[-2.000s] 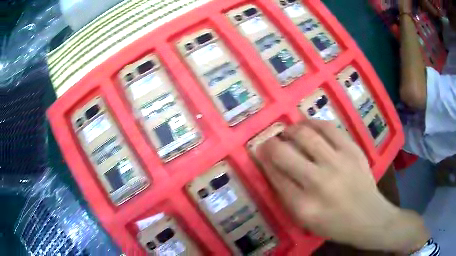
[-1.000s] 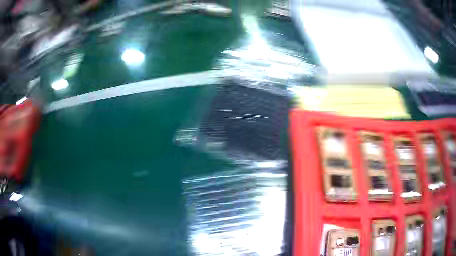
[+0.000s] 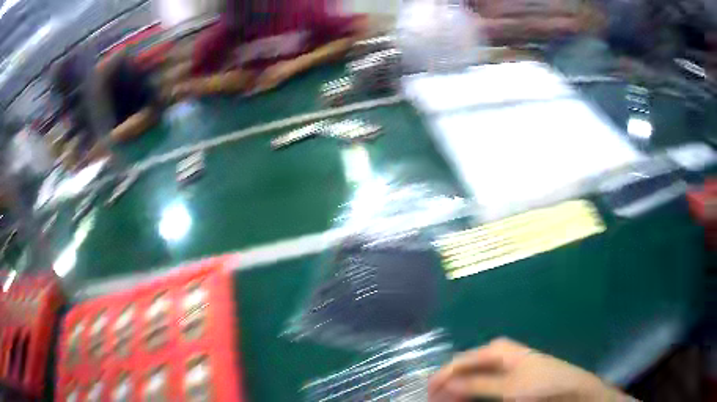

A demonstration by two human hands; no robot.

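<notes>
The red foam tray [image 3: 228, 338] lies at the lower left, cut off by the bottom edge, with a gold phone housing [image 3: 194, 310] in each visible pocket. The clear lens sheet [image 3: 377, 377] lies at the bottom middle, glaring. The darker lens sheet in crinkled plastic [image 3: 385, 294] lies just beyond it. My right hand [image 3: 511, 377] is at the bottom edge, right of middle, beside the clear sheet and partly cut off. It is blurred, with fingers pointing left; whether it holds anything cannot be told. My left hand is out of the picture.
A cream-yellow dot sheet [image 3: 523, 235] lies right of the dark sheet, with large white sheets [image 3: 534, 145] behind it. Another red tray [image 3: 27, 326] stands at the far left. Loose phone units [image 3: 191, 166] lie on the green belt. Co-workers' arms [image 3: 299, 67] are along the far side.
The view has swung and widened. A filled tray now lies left of the lens sheets; the tray seen right of them, before the cream sheet, is gone from there. My right hand is back in view.
</notes>
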